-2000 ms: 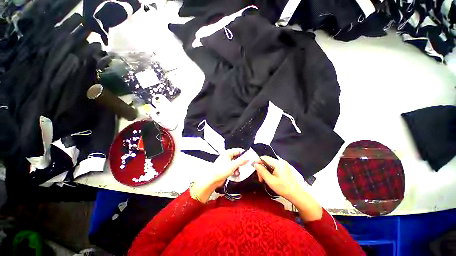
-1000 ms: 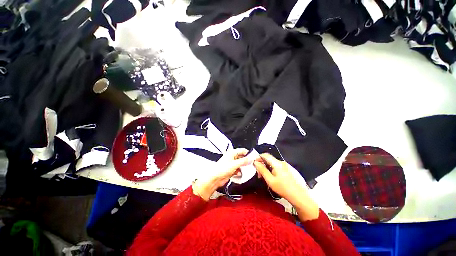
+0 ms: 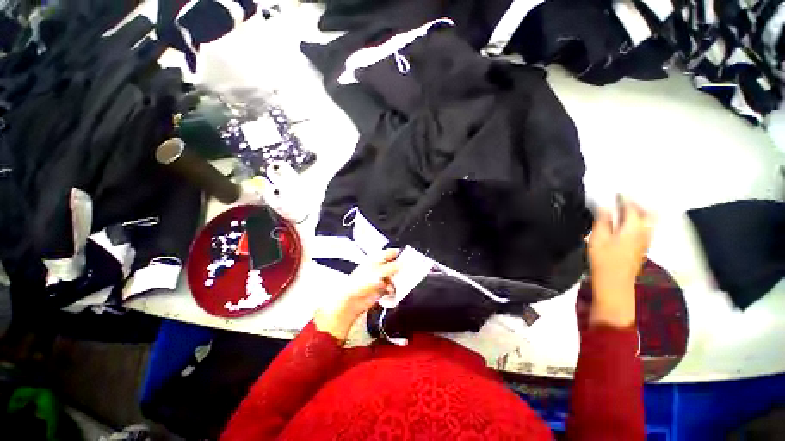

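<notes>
A black garment (image 3: 465, 155) lies spread on the white table in front of me. My left hand (image 3: 360, 291) pinches a white trim piece (image 3: 411, 274) at the garment's near edge. A thin white cord runs from the trim to the right over the cloth. My right hand (image 3: 618, 243) is raised right of the garment, partly over the red plaid round pad (image 3: 661, 323). It is blurred; its fingertips look close together, and whether they hold a needle or thread cannot be told.
A red dish (image 3: 205, 293) with white bits and a dark flat rectangle (image 3: 263, 241) stands at left. Beyond it are a brown tube (image 3: 202, 177) and a clear bag of small parts (image 3: 262, 133). Black-and-white garments (image 3: 77, 112) are heaped left and back. A black piece (image 3: 744, 250) lies far right.
My right hand has left the trim and moved right, over the plaid pad's top edge. The near right part of the garment has folded over. My left hand still holds the white trim.
</notes>
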